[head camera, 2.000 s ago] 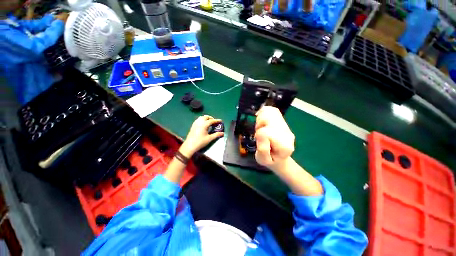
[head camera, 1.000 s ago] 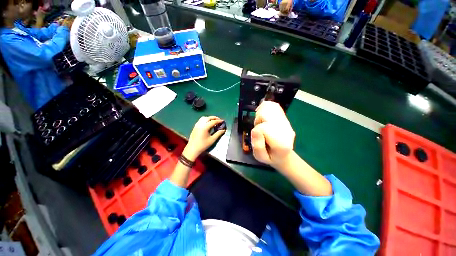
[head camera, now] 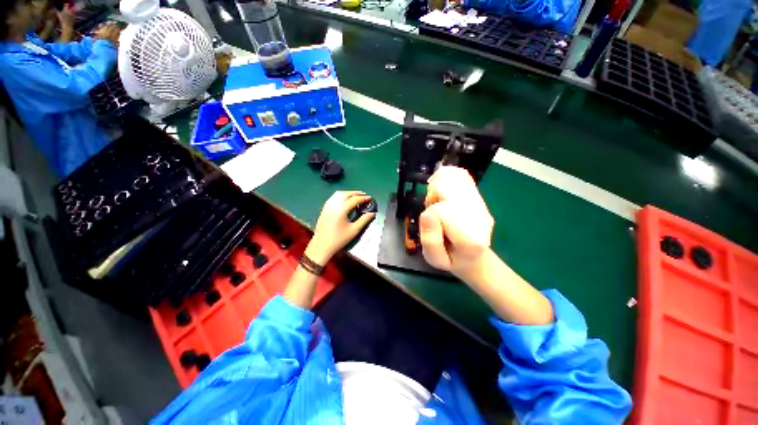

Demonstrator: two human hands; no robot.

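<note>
A black hand press [head camera: 415, 153] stands upright on its dark flat base on the green bench [head camera: 548, 220]. My right hand [head camera: 455, 222] is closed in a fist at the front of the press, around its handle, which the fist hides. An orange-and-black fixture [head camera: 410, 234] shows low on the press, partly behind the fist. My left hand [head camera: 339, 222] holds a black round part [head camera: 367, 207] between thumb and fingers, left of the press, over a white slip. Two more black round parts [head camera: 325, 165] lie on the bench beyond my left hand.
A blue control box [head camera: 283, 98], blue bin [head camera: 218, 133] and paper slip [head camera: 259, 165] lie at back left. A white fan [head camera: 166, 60] and a coworker [head camera: 54, 91] are farther left. Black trays [head camera: 125, 195] overlap a red tray [head camera: 249, 303]; another red tray [head camera: 694, 319] lies right.
The view has shifted a little. Since two seconds ago, my left hand has turned slightly over its round part. My right fist remains at the press.
</note>
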